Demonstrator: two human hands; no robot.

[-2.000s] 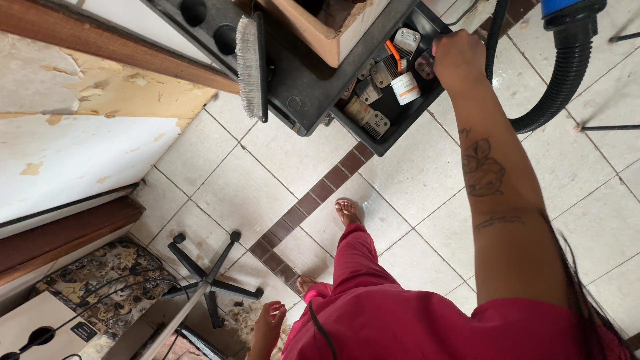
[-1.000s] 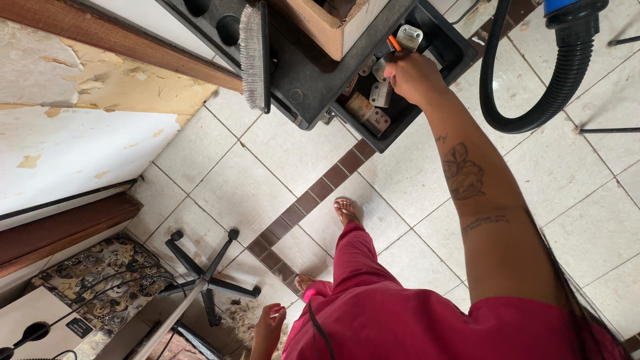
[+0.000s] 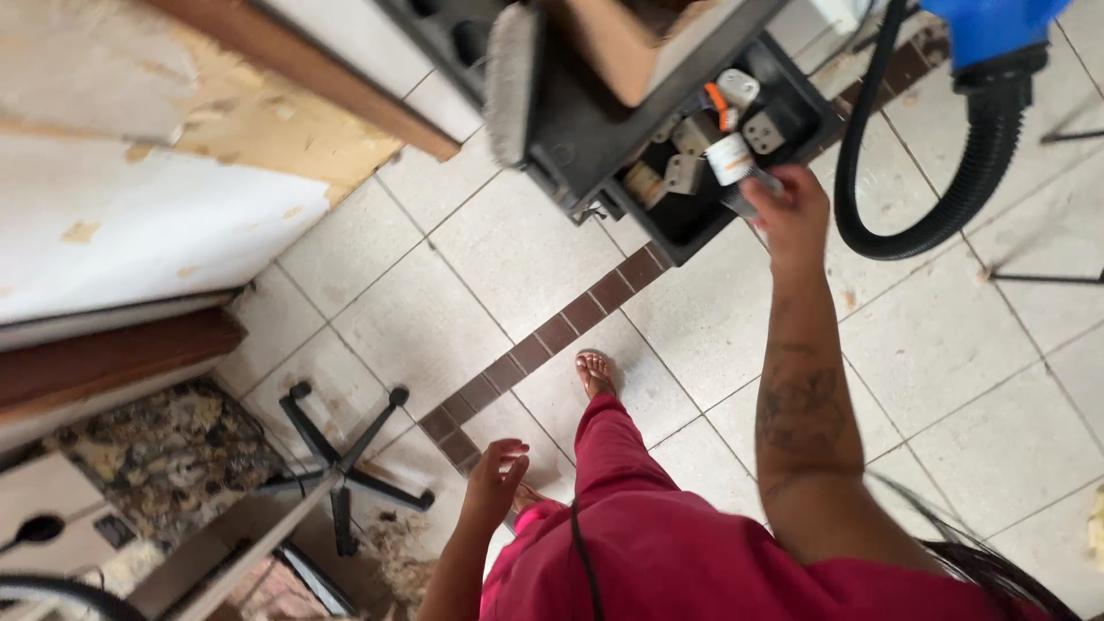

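My right hand (image 3: 789, 203) is at the near edge of an open black plastic drawer (image 3: 681, 246), its fingers closed on a small grey object (image 3: 759, 188), too blurred to name. Just beyond the fingertips is a white jar (image 3: 730, 159) with a label. Inside the drawer are several pale grey blocks with holes (image 3: 683, 173), a white piece with holes (image 3: 738, 88) and an orange-handled item (image 3: 716, 105). My left hand (image 3: 496, 483) hangs low beside my red trousers, fingers loosely bent and apart, holding nothing.
A black cart top (image 3: 569, 147) carries a cardboard box (image 3: 612, 52) and a bristle brush (image 3: 511, 86). A black corrugated hose (image 3: 957, 198) loops at the right under a blue device (image 3: 992, 30). A wheeled chair base (image 3: 336, 466) stands at lower left on floor tiles.
My right hand has moved from over the drawer's contents to its near edge, now with a small grey object. The white jar is in view again. My left hand remains low.
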